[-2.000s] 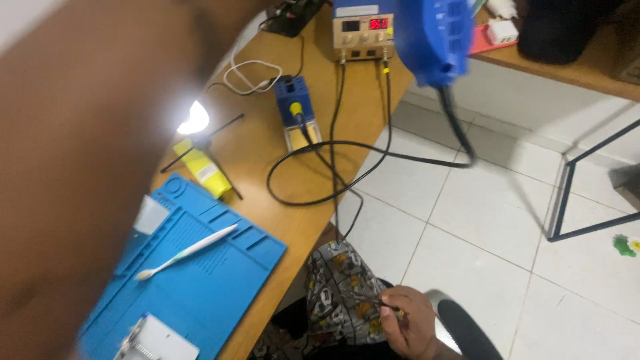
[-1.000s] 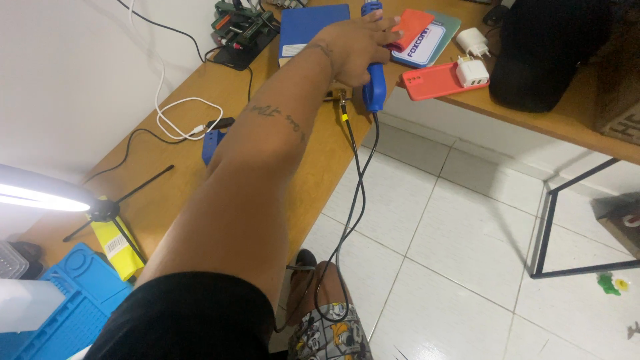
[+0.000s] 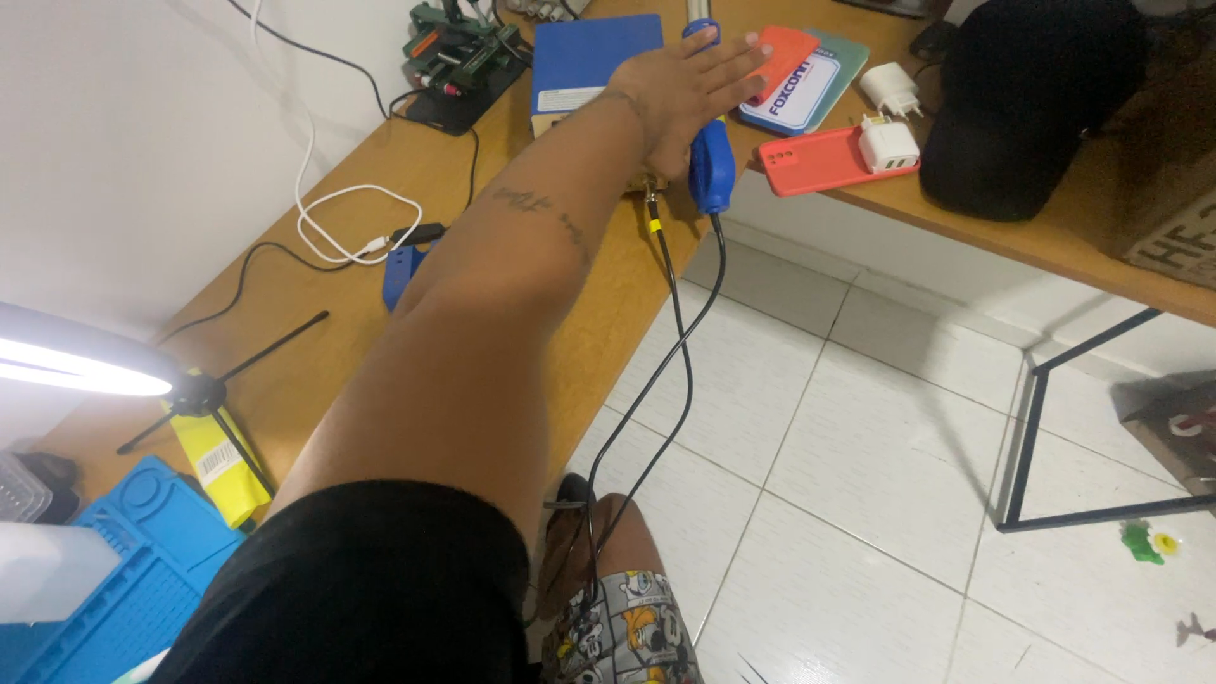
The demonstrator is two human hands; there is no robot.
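My left hand (image 3: 689, 90) reaches palm down over the rework station, its fingers spread and extended. It lies across the blue hot-air handle (image 3: 712, 169), whose metal nozzle shows beyond the fingers; whether the palm touches it is hard to tell. The station (image 3: 654, 180) is mostly hidden under the hand and wrist, beside a blue box-shaped thing (image 3: 594, 57). Two black cables (image 3: 686, 332) hang from the station and handle past the table edge toward my lap. A blue soldering-iron stand (image 3: 399, 275) is partly behind my forearm. My right hand is out of view.
Right of the handle are a red phone case (image 3: 807, 161), white chargers (image 3: 891, 90), a Foxconn card (image 3: 793, 90) and a black cap (image 3: 1026, 104). At left stand a lit lamp (image 3: 85, 356), a yellow packet (image 3: 223, 465) and a blue silicone mat (image 3: 176, 518). A green circuit-board holder (image 3: 456, 47) is at the back.
The blurred left arm at the upper left now stretches to the station. My right hand, seen low with a thin object two seconds ago, has left view. The view has shifted.
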